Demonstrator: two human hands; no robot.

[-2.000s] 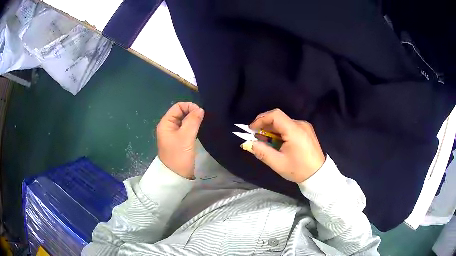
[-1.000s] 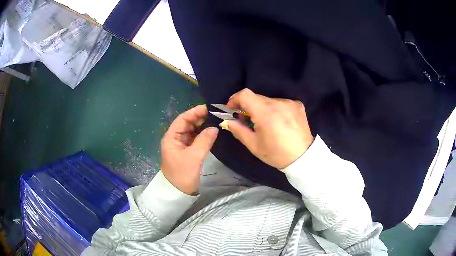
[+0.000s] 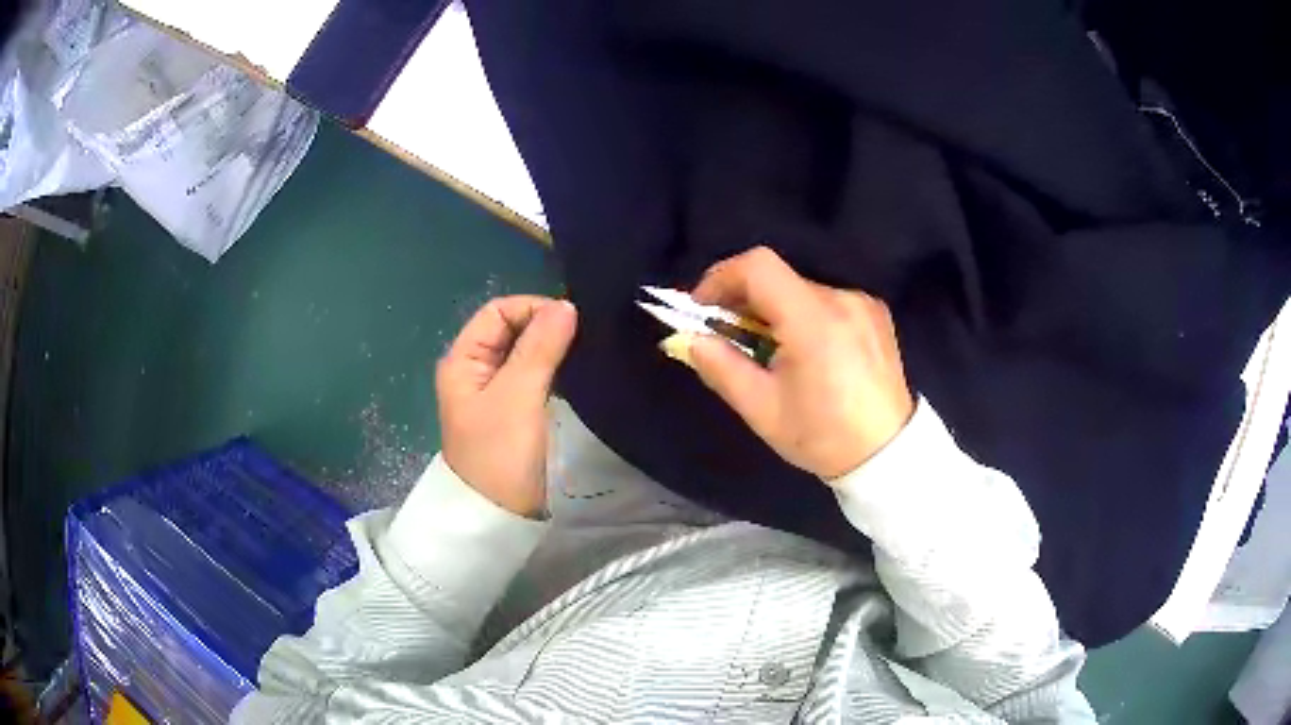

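A large dark navy garment [image 3: 878,326] lies over the table and down over my lap, its curved left edge running beside my left hand. My left hand [image 3: 498,397] has thumb and forefinger pinched together at that edge; whether cloth or a thread is between them is too small to tell. My right hand [image 3: 814,361] holds small thread snips [image 3: 680,307] over the garment, blades slightly apart and pointing left toward my left hand, not touching it. A pale yellow patch shows on the right thumb. Pale stitching shows on the garment at the upper right.
The white table [image 3: 460,121] with a brown edge is at the upper left, with a dark fabric strip [image 3: 371,57] on it. Clear plastic bags [image 3: 184,135] are at the far left. A blue wrapped bundle [image 3: 205,567] stands on the green floor [image 3: 283,326] at the lower left.
My hands came close together at the garment's edge one second ago and are now apart again. The snips have moved back right, and my left fingers have closed to a pinch.
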